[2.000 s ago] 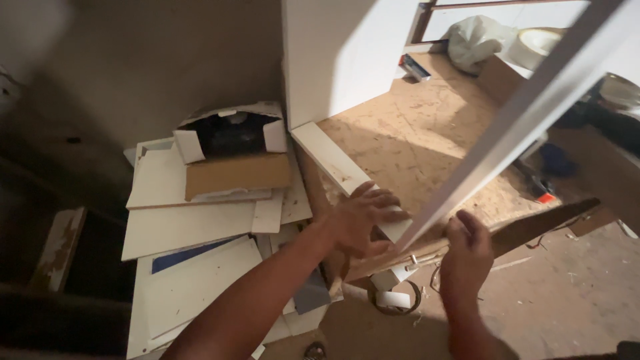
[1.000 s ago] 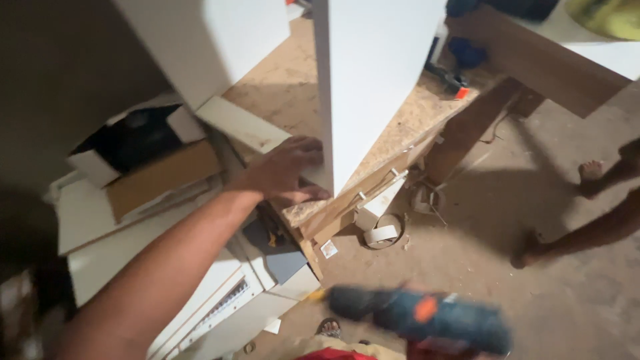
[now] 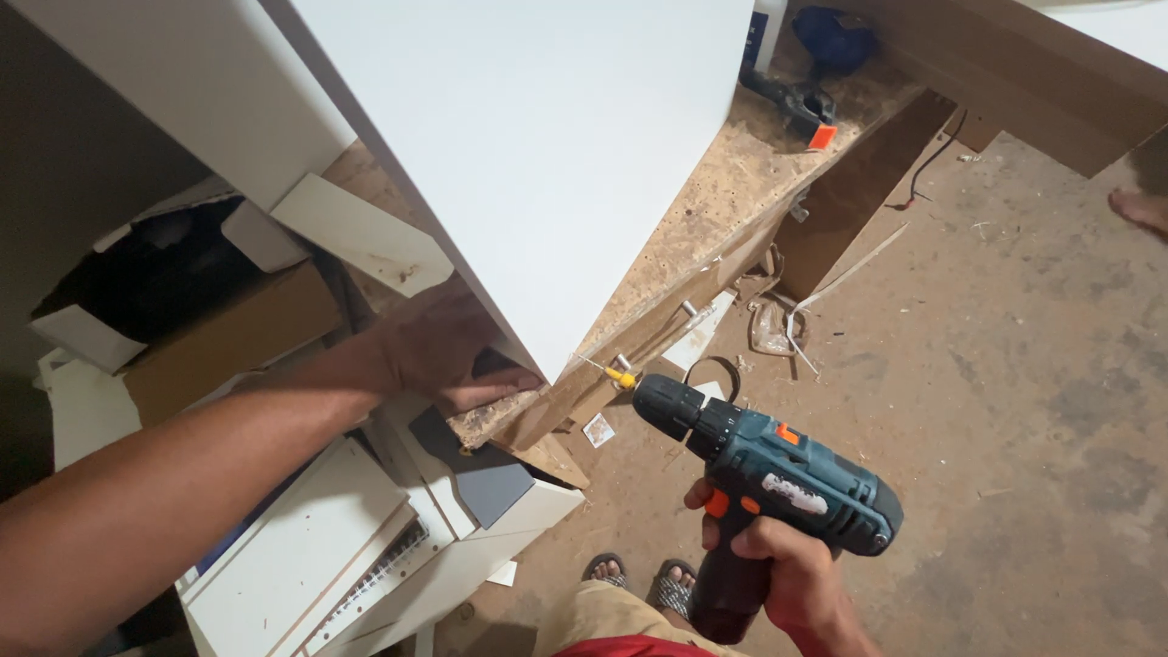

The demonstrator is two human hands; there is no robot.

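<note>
A teal and black cordless drill (image 3: 785,465) is held by its handle in my right hand (image 3: 789,557). Its thin bit in a yellow holder points at the lower corner of a white panel (image 3: 547,164), which stands on a worn chipboard bench top (image 3: 712,210). Whether the bit tip touches the panel cannot be told. My left hand (image 3: 456,351) is at the bench corner, pressed by the panel's foot, its fingers partly hidden in shadow; a white strip of board (image 3: 365,237) lies just behind it.
An open cardboard box (image 3: 237,338) sits on stacked white board offcuts (image 3: 301,538) at the left. A black clamp with an orange tip (image 3: 808,114) lies on the bench. Below are a plastic bag (image 3: 776,324) and a cable (image 3: 940,160). Another person's foot (image 3: 1141,208) shows at the right.
My right hand was at the panel's foot two seconds ago; it now holds the drill, whose bit has come up to the panel's corner. My left hand has stayed by the bench corner. The view has shifted.
</note>
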